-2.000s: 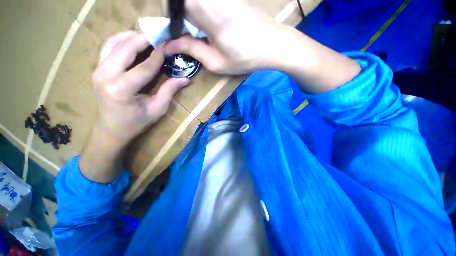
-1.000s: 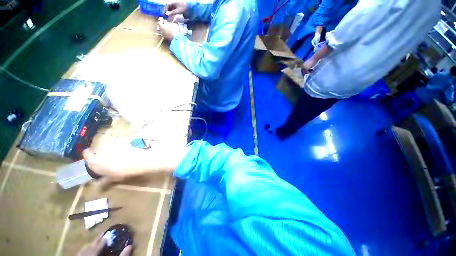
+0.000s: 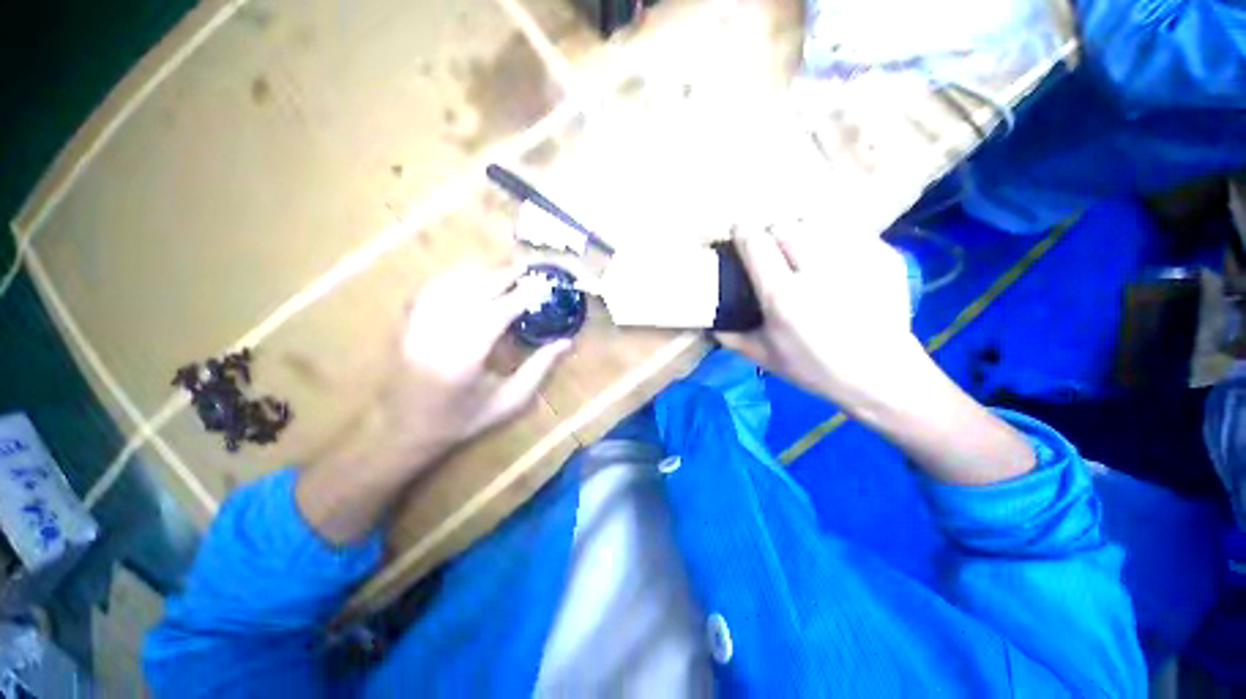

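Observation:
My left hand (image 3: 458,358) holds a round black unit (image 3: 551,306) with a shiny inside by its fingertips, low over the cardboard-covered bench. My right hand (image 3: 806,307) grips a handheld cylinder (image 3: 672,287) around its black band. The cylinder's pale wide end points left, close beside the unit; a gap between them is hard to judge in the glare. A thin black tool (image 3: 536,198) lies on the bench beyond the unit, over or beside a small white pad (image 3: 549,232). The tool's right end fades into glare.
A loose heap of small dark parts (image 3: 230,399) lies on the bench (image 3: 328,164) at left. A small white carton (image 3: 38,498) with handwriting is at the lower left. A bright plastic sheet (image 3: 902,34) and thin cables lie at the upper right, near another person's blue sleeve (image 3: 1161,68).
The view has swung back down to the bench. My right hand has brought the cylinder from beside the dark box to the unit. The unit remains in my left hand.

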